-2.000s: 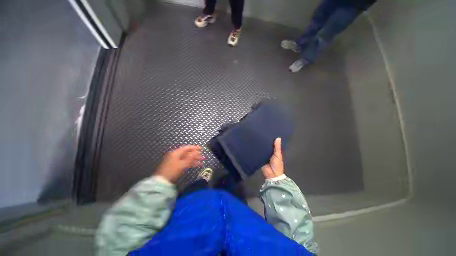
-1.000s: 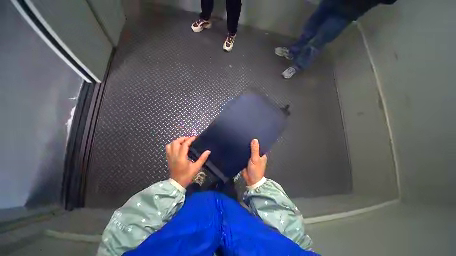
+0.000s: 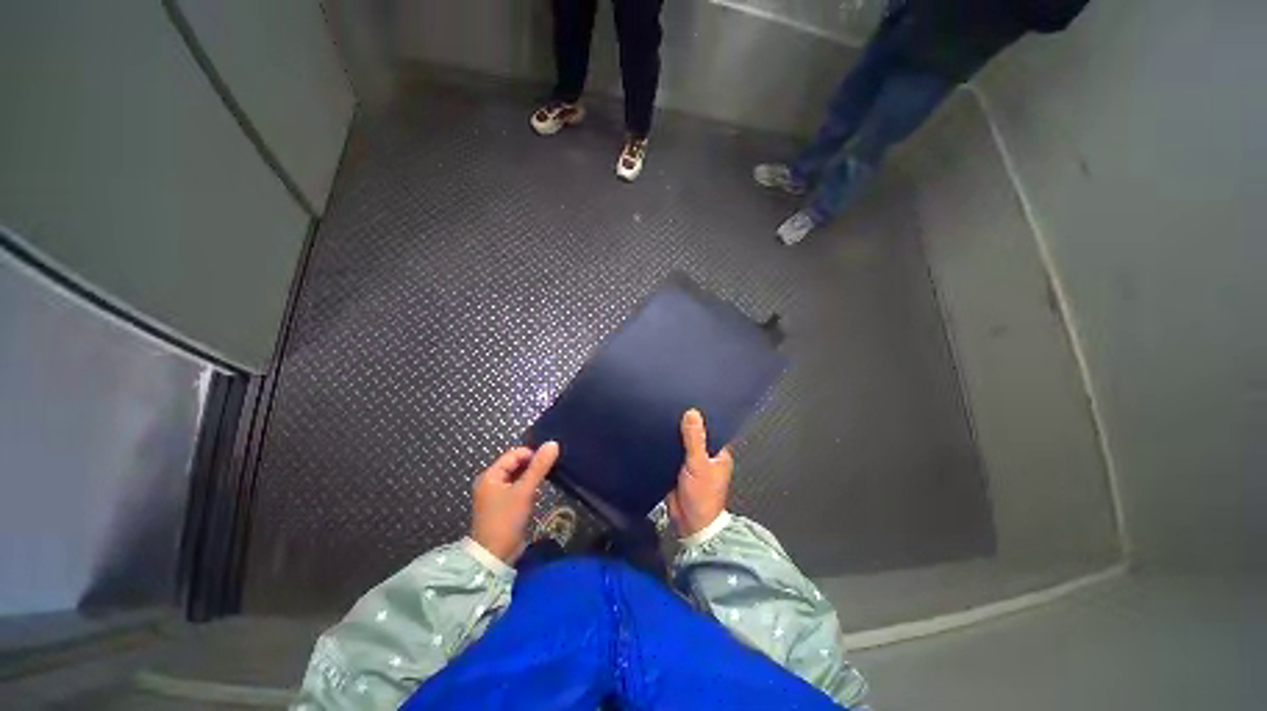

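Observation:
A stack of navy fabric panels is held in front of me above the studded floor, its far end pointing up and right. A small dark tab sticks out at its far right corner. My right hand grips the near right edge, thumb on top and fingers hidden underneath. My left hand pinches the near left corner between thumb and fingertips.
Grey elevator door panels stand at the left above a dark door track. One person's legs and light shoes are at the top centre; another person in blue jeans stands upper right. A grey wall is at right.
My left hand came in from beside the stack and took hold of its near left corner. The stack is now flatter and steadier. The door panels have slid further across at the left.

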